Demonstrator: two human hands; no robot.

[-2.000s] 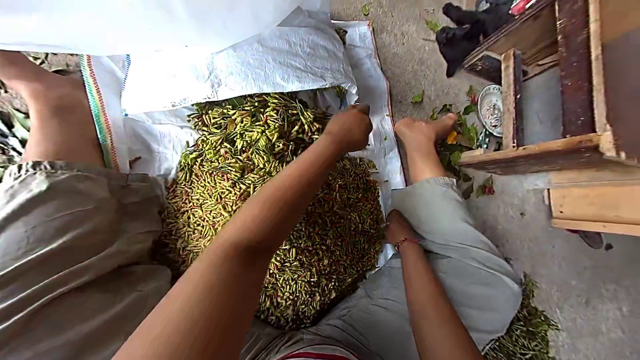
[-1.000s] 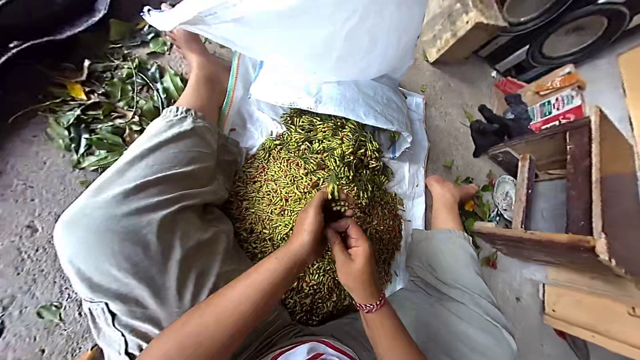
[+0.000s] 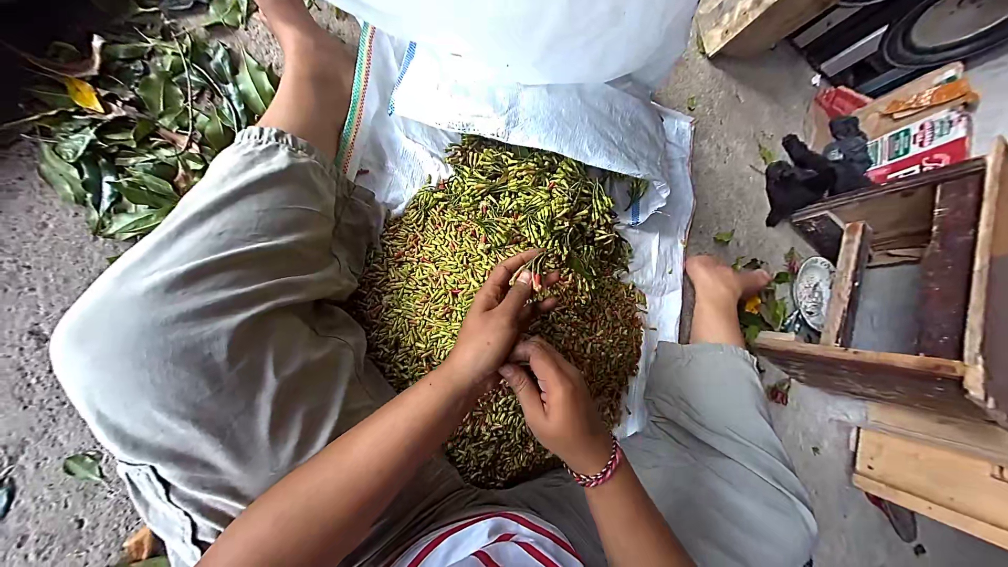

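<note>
A heap of green and reddish clove buds (image 3: 425, 276) lies between my legs on a white woven sack (image 3: 661, 236). At the top of the heap the clove clusters (image 3: 543, 197) still have their stems. My left hand (image 3: 492, 323) is over the middle of the heap, holding a small clove cluster (image 3: 535, 276) between thumb and fingers. Just below and to the right, my right hand (image 3: 555, 394), with a braided bracelet at the wrist, touches the left hand near its palm. Its thumb and forefinger are pinched together; whether anything is between them is hidden.
A full white sack (image 3: 535, 31) stands at the heap's far side. Leaves (image 3: 150, 134) lie on the concrete at left. On the right are a wooden frame (image 3: 890, 362), a metal dish (image 3: 813, 293), a black cloth-like object (image 3: 811, 169), a wooden box (image 3: 929, 472) and a speaker (image 3: 945, 31).
Two seconds ago one hand reached toward the heap's far right edge while the other rested near my knee. Both hands have since come together over the heap. The view has shifted.
</note>
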